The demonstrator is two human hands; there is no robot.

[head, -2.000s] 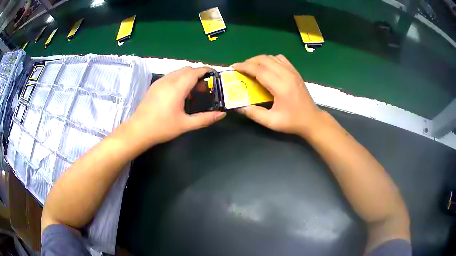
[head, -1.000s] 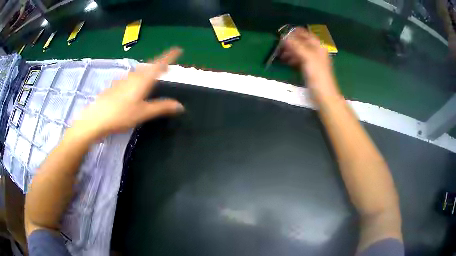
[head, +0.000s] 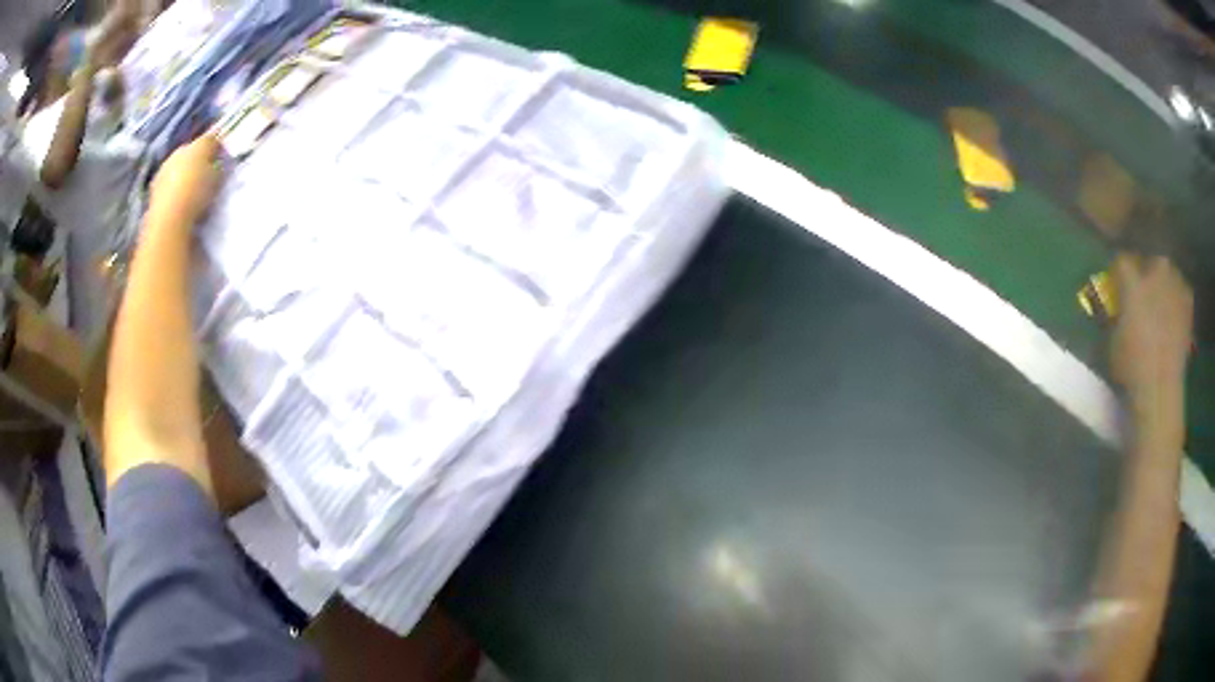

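Note:
My left hand (head: 191,173) reaches to the far left edge of the white blister tray (head: 453,213), beside pockets that hold thin yellow-and-black frames (head: 253,129). Its fingertips are hidden, so I cannot tell what it holds. My right hand (head: 1154,300) is blurred at the far right over the green belt. A small yellow-and-black piece (head: 1098,295) shows at its fingers; whether it is gripped I cannot tell. A yellow display module (head: 982,157) lies on the belt to the left of that hand, and another (head: 721,51) lies further left.
The green conveyor belt (head: 853,133) runs beyond the white strip (head: 919,277). The dark bench mat (head: 800,453) lies between the tray and my right arm. A brown carton (head: 47,357) is below left. Another person's arm (head: 69,127) shows at top left.
The view has swung left, so the tray fills more of it. My left hand has moved to the tray's far edge. My right hand remains over the belt, now at the picture's right side.

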